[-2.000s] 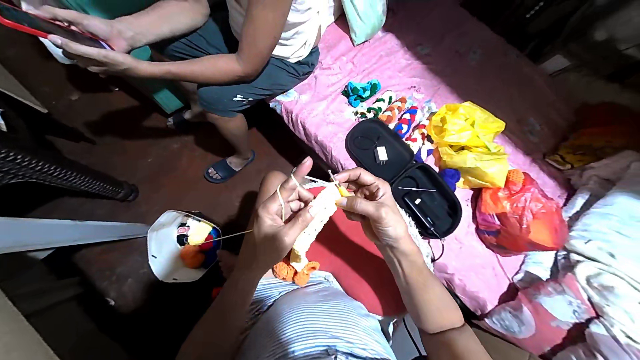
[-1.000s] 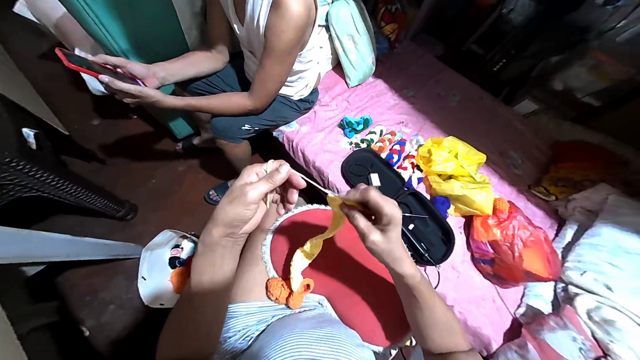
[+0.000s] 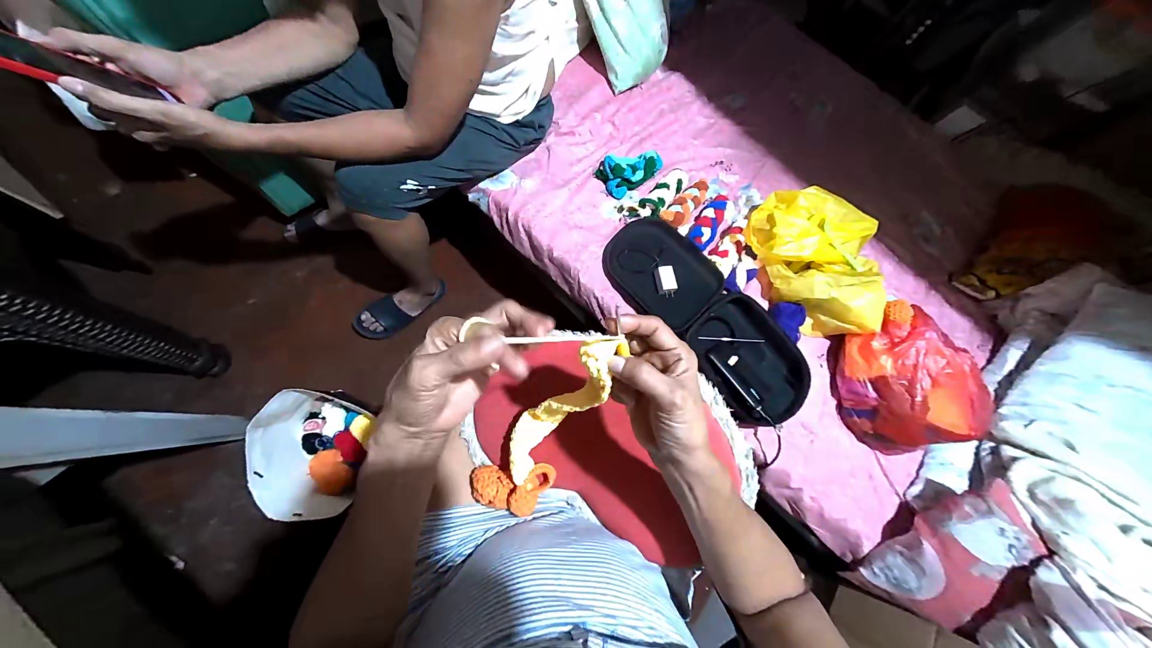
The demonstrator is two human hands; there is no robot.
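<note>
Pale yellow yarn runs taut from my left hand, where it loops around the fingers, to the top of a narrow yellow crocheted strip. My right hand pinches the strip's top edge, with what looks like a thin crochet hook partly hidden by its fingers. The strip hangs down over a red round cushion on my lap. Orange crocheted pieces lie at its lower end, against my striped clothing.
An open black zip case lies on the pink-covered bed, near colourful crocheted pieces, a yellow plastic bag and a red one. A white container of yarn stands at left. Another person sits holding a phone.
A second ago my left hand was higher and the strip slanted from my right hand; now the hands are level, with yarn stretched between them. The view has shifted somewhat.
</note>
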